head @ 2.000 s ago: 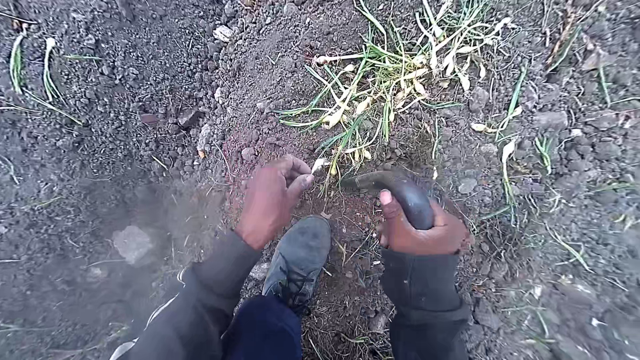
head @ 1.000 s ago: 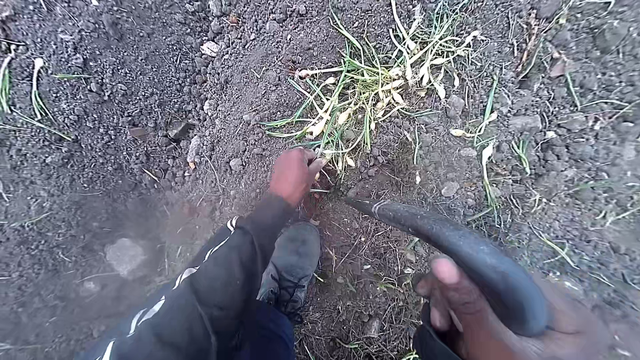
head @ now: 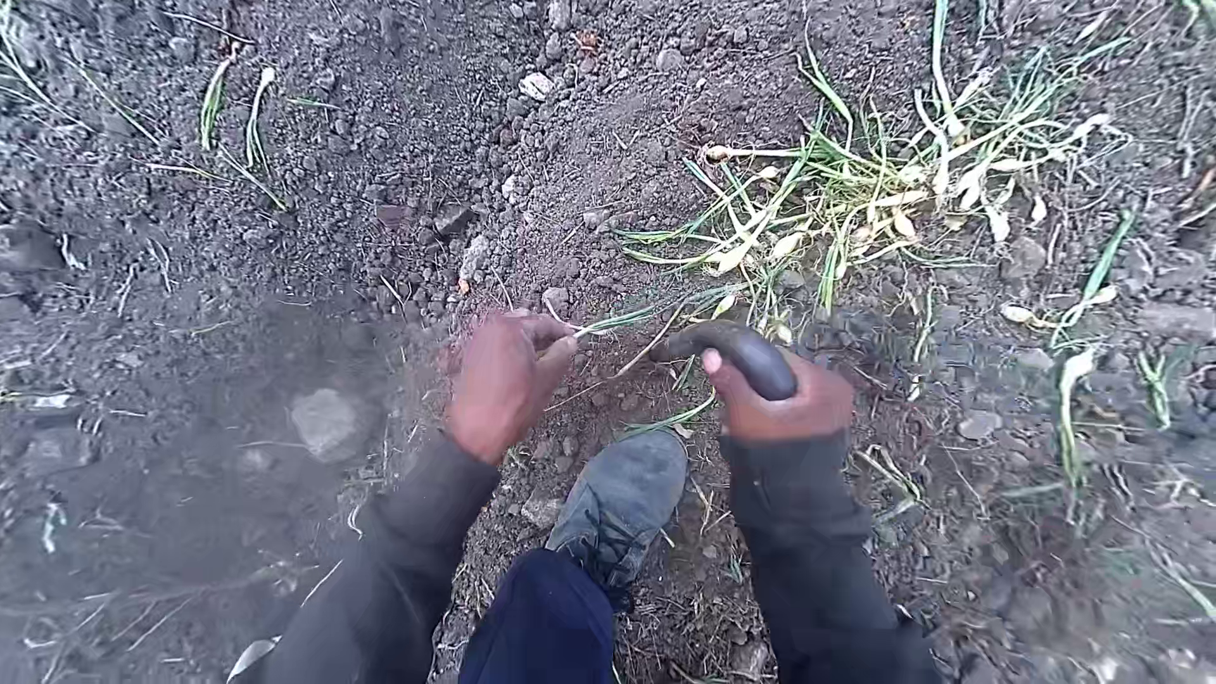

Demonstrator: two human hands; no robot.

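Observation:
My left hand (head: 503, 385) pinches an onion seedling (head: 632, 316) between thumb and fingers, its green leaves stretching right over the soil. My right hand (head: 788, 394) is closed around a dark, curved, smooth-handled tool (head: 746, 353); its far end points left toward the soil, and its exact kind cannot be told. Just beyond my right hand lies a loose pile of onion seedlings (head: 879, 195) with pale bulbs and green leaves. A few long leaves (head: 679, 418) lie between my hands, near the toe of my shoe.
My grey shoe (head: 627, 503) stands on the soil between my forearms. More seedlings lie scattered at the right (head: 1073, 408) and the upper left (head: 255, 123). A flat pale stone (head: 325, 423) sits left of my left hand, and small clods and stones cover the ground.
My right hand with the curved tool has moved back from the lower right toward my left hand and the ground. A seedling with leaves pointing right now shows plainly in my left fingers.

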